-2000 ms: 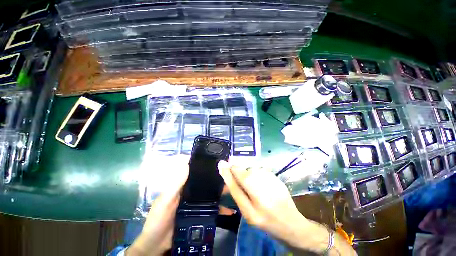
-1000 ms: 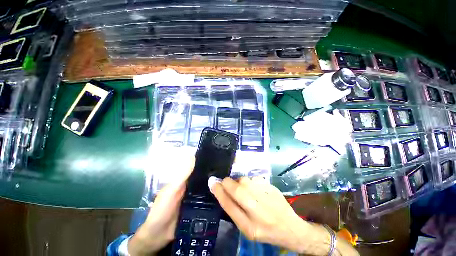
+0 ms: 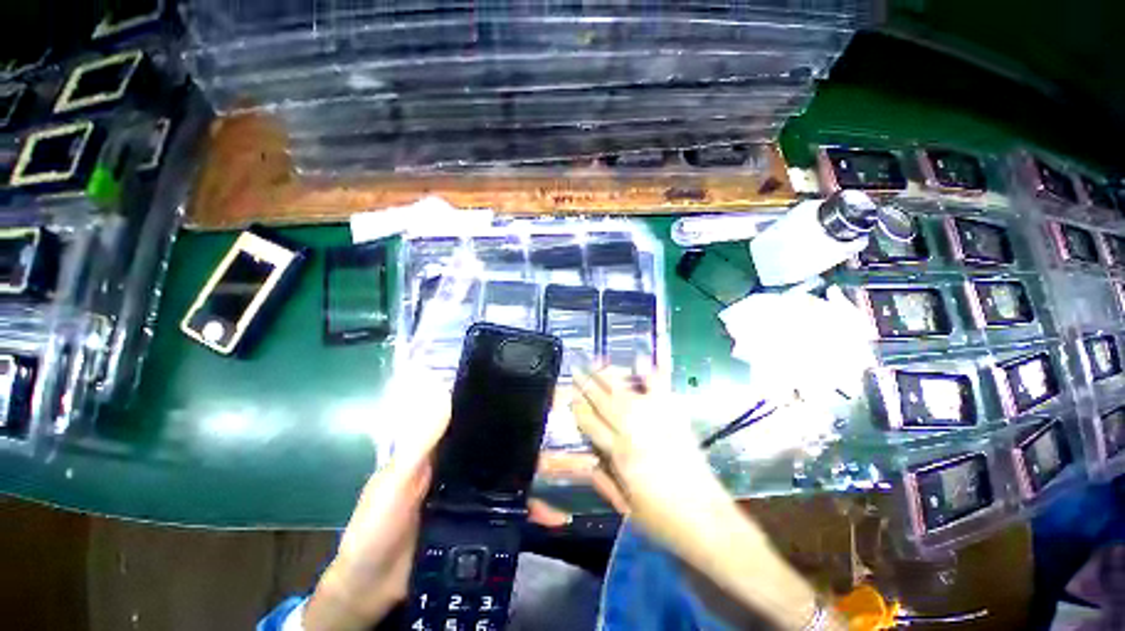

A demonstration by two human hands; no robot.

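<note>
A black flip phone (image 3: 500, 413) is open, its lid with a round camera area at the top and its white-number keypad below. My left hand (image 3: 385, 524) holds it from the left side, with fingertips showing at the right edge. My right hand (image 3: 635, 444) is to the right of the phone, apart from it, over the clear blister tray (image 3: 658, 265). Its fingers are partly spread and washed out by glare; I see nothing in them. Dark lens panels (image 3: 629, 323) lie in the tray pockets behind the phone.
Stacked blister trays (image 3: 531, 86) stand on a wooden board at the back. A boxed device (image 3: 243, 292) and a dark panel (image 3: 355, 292) lie left. A solvent bottle (image 3: 796, 244), white wipes (image 3: 802, 339) and tweezers (image 3: 737, 423) lie right. Trays of pink-edged parts (image 3: 934, 398) are far right.
My right hand has lifted off the lid and moved right and up beside the phone. My left hand still holds the phone, which has shifted slightly left. The camera view has tilted a little.
</note>
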